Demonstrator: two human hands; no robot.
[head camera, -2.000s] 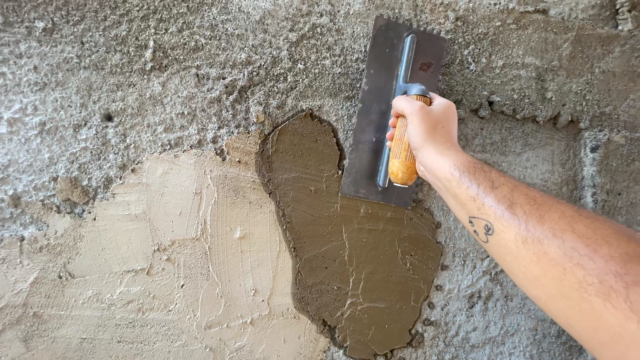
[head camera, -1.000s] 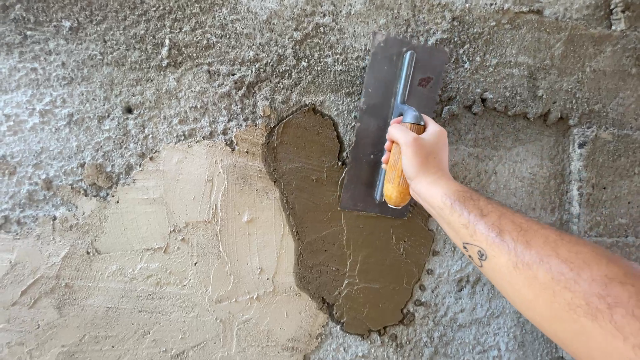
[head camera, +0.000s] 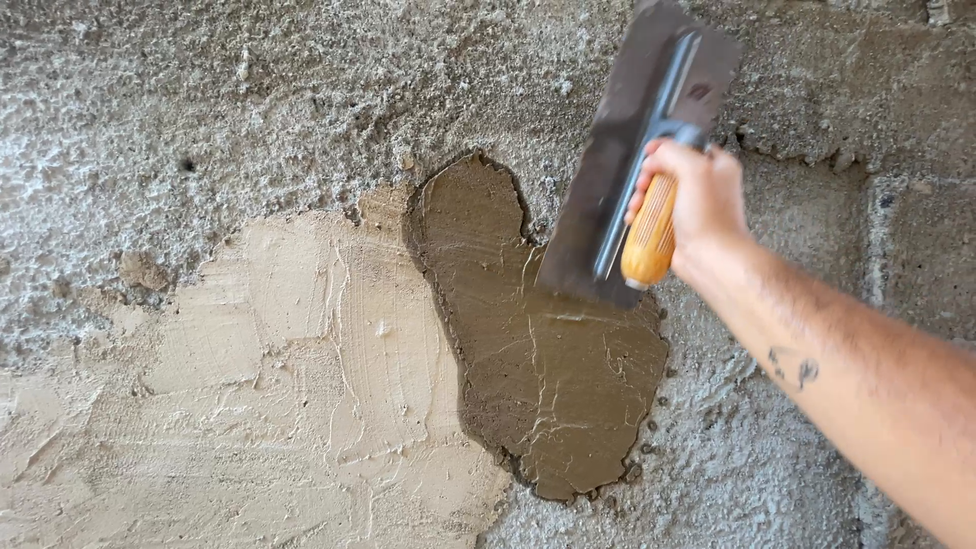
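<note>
My right hand (head camera: 698, 194) is closed around the wooden handle of a rectangular steel plastering trowel (head camera: 602, 175). The trowel lies tilted, its top leaning right, and its lower end overlaps the upper right part of a dark brown patch of wet plaster (head camera: 496, 305). Whether the whole blade touches the wall cannot be told. To the left of the wet patch, and bordering it, is a pale beige coat of plaster (head camera: 290, 366) with ridges and trowel marks. My left hand is out of view.
Rough grey masonry wall (head camera: 305, 99) surrounds both plastered areas. A ragged ledge of old mortar (head camera: 801, 156) runs right of the trowel, near a pale vertical joint (head camera: 877, 236). A small dark hole (head camera: 185, 164) is at the upper left. Small plaster crumbs edge the wet patch.
The trowel in my right hand has tilted further, its top end now leaning more to the right. The wet patch keeps about the same outline.
</note>
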